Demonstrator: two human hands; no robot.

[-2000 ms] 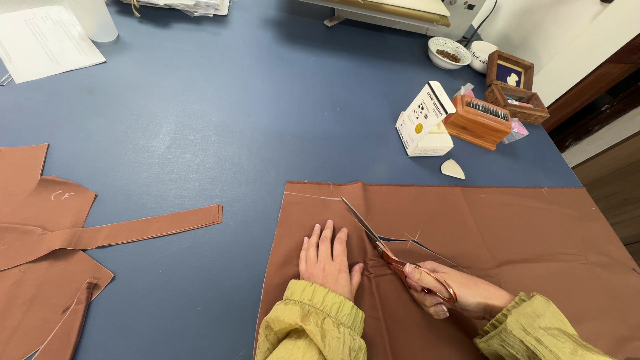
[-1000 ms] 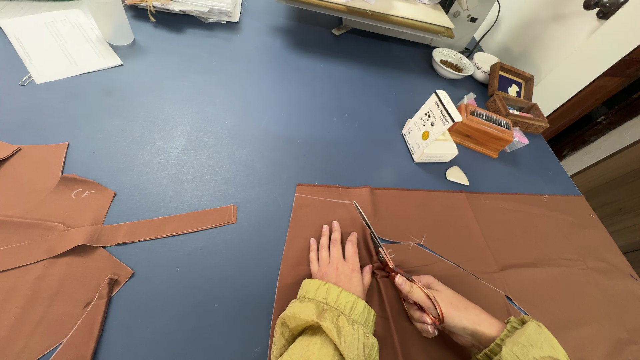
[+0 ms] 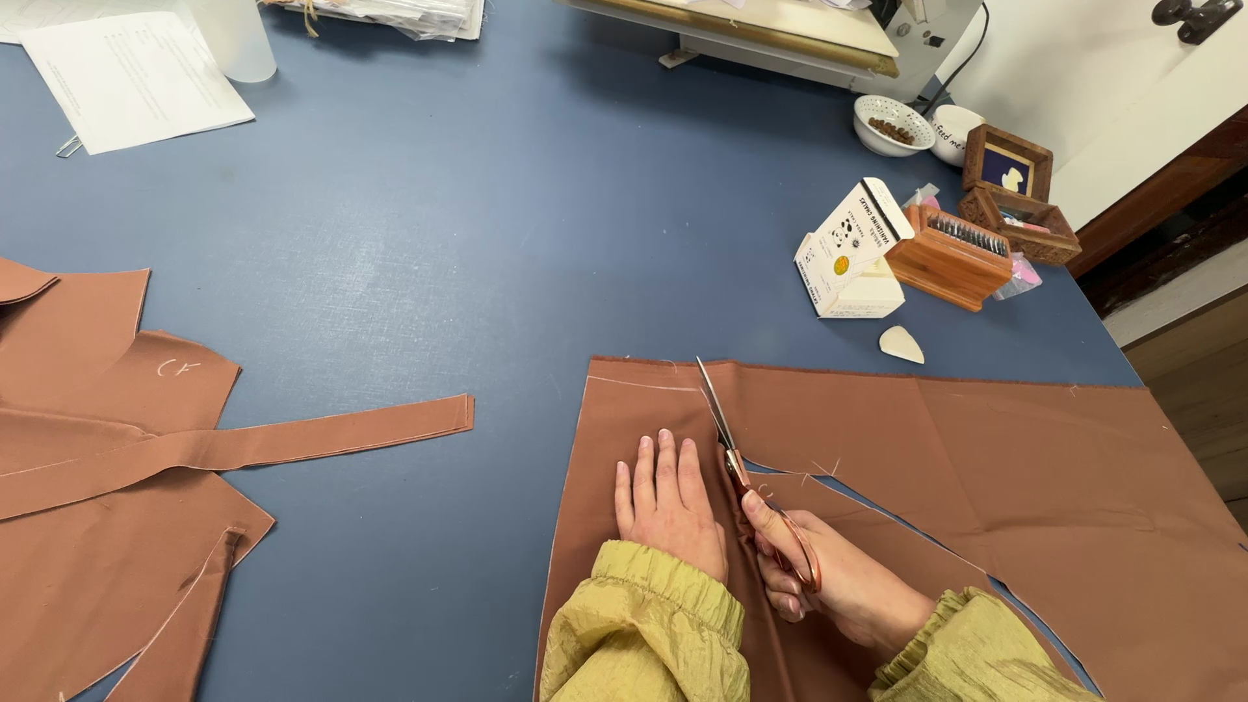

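Observation:
Brown fabric lies spread over the right front of the blue table, with thin white chalk lines on it and a long cut running toward the lower right. My left hand rests flat on the fabric with its fingers apart, left of the blades. Copper-handled fabric scissors are in my right hand, their blades pointing up and slightly left, nearly closed, near the end of the top chalk line. Part of the lower blade is hard to make out against the cloth.
Cut brown fabric pieces and a folded strip lie at left. A tailor's chalk, a chalk box, a wooden holder, a carved box and a bowl stand at upper right. Papers lie at upper left.
The scissors have gone from open blades to nearly closed ones, and point more steeply upward. My left hand stays flat on the fabric. The gap along the cut shows more widely than two seconds ago.

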